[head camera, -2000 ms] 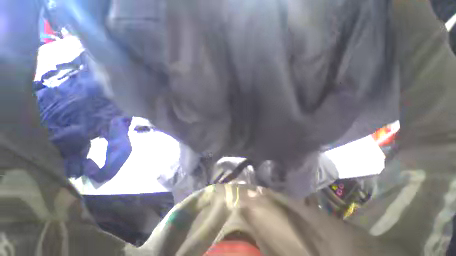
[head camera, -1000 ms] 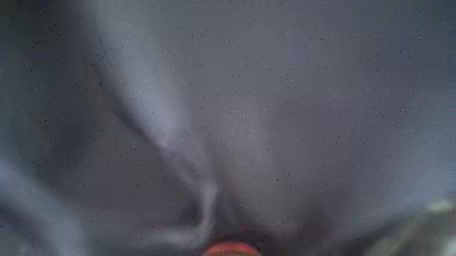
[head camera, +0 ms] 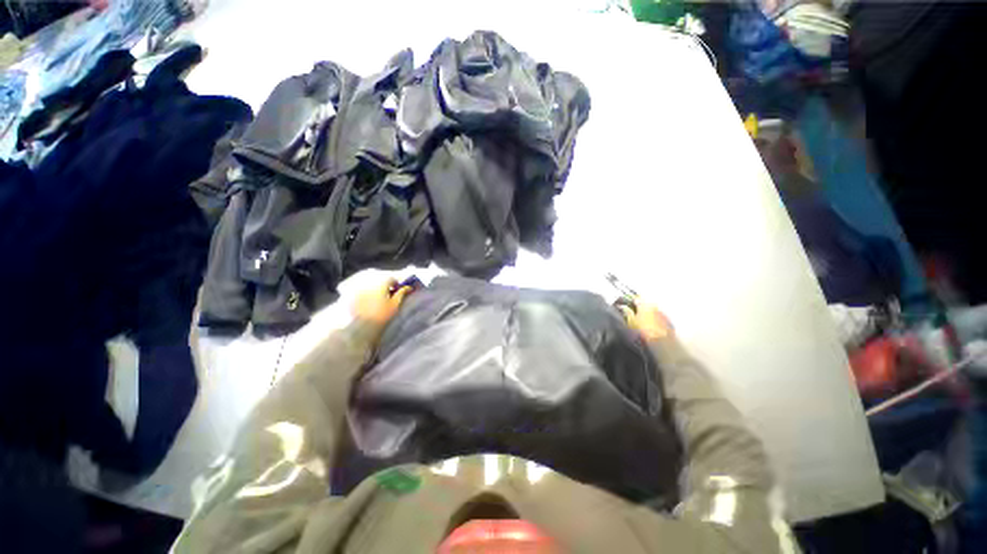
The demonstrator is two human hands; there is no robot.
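A dark grey jacket [head camera: 520,379] lies spread between my arms at the near side of the table, with its shiny lining showing. My left hand [head camera: 378,300] grips its far left corner. My right hand [head camera: 648,319] grips its far right corner. Thin thread snips [head camera: 619,286] stick out beyond the fingers of my right hand. The jacket's near part is hidden against my body. Loose threads on it are too small to tell.
A pile of grey jackets [head camera: 368,173] lies on the white table [head camera: 693,195] beyond my left hand. Navy garments [head camera: 97,238] hang at the left. Light blue cloth [head camera: 87,81] is at the far left. Mixed cloth and red items [head camera: 882,363] lie beyond the table's right edge.
The grey cloth that filled the view before has come down from in front of the camera. The jacket now lies low on the table, and both hands and the pile show.
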